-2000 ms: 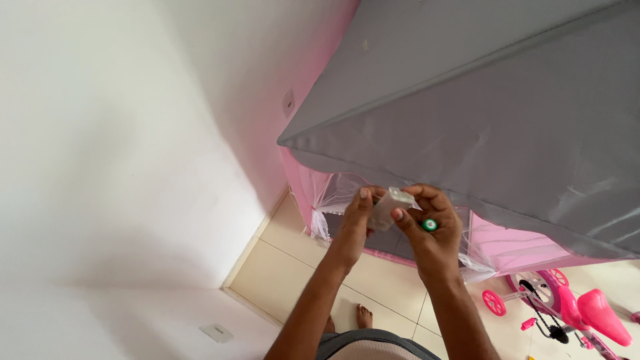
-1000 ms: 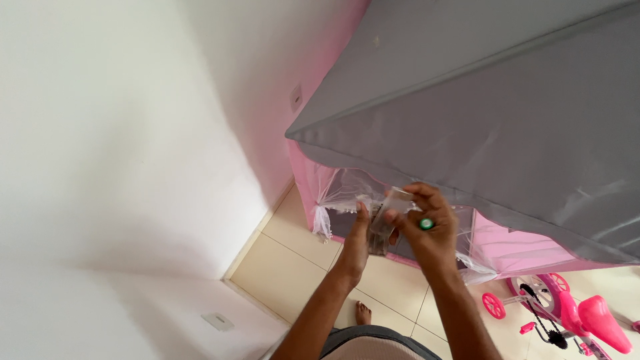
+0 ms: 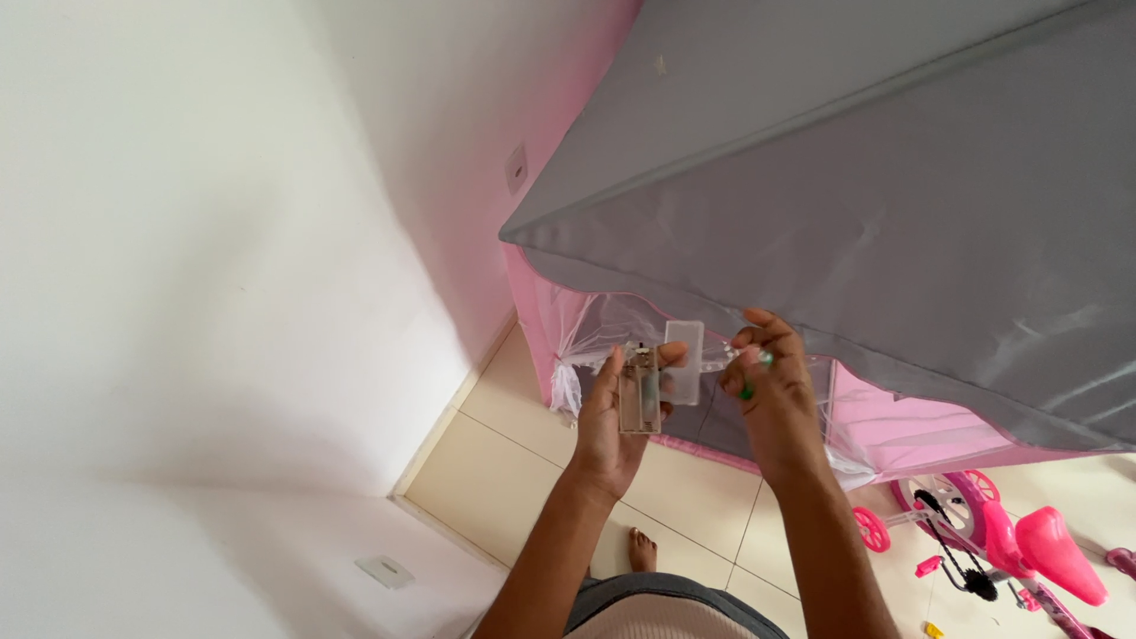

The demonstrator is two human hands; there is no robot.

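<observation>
My left hand (image 3: 612,426) holds a clear plastic battery case (image 3: 640,390) with its inside facing up; metal contacts show in it. A translucent plastic cover (image 3: 684,364) is held beside the case, between the fingers of the same hand. To the right, my right hand (image 3: 777,382) is raised apart from the case, its fingers curled around a small green battery-like cylinder (image 3: 754,373), which is blurred. Both hands are in front of the scalloped roof edge of a grey and pink play tent (image 3: 799,204).
White walls (image 3: 195,222) with outlet plates (image 3: 516,169) stand to the left. Below are pale floor tiles (image 3: 497,470) and a bare foot (image 3: 642,550). A pink child's bicycle (image 3: 994,532) lies at the lower right, near a small yellow object (image 3: 933,630).
My right hand has moved away from the case, to the right. The cover now shows separate from the case, and the case's inside is in plain sight.
</observation>
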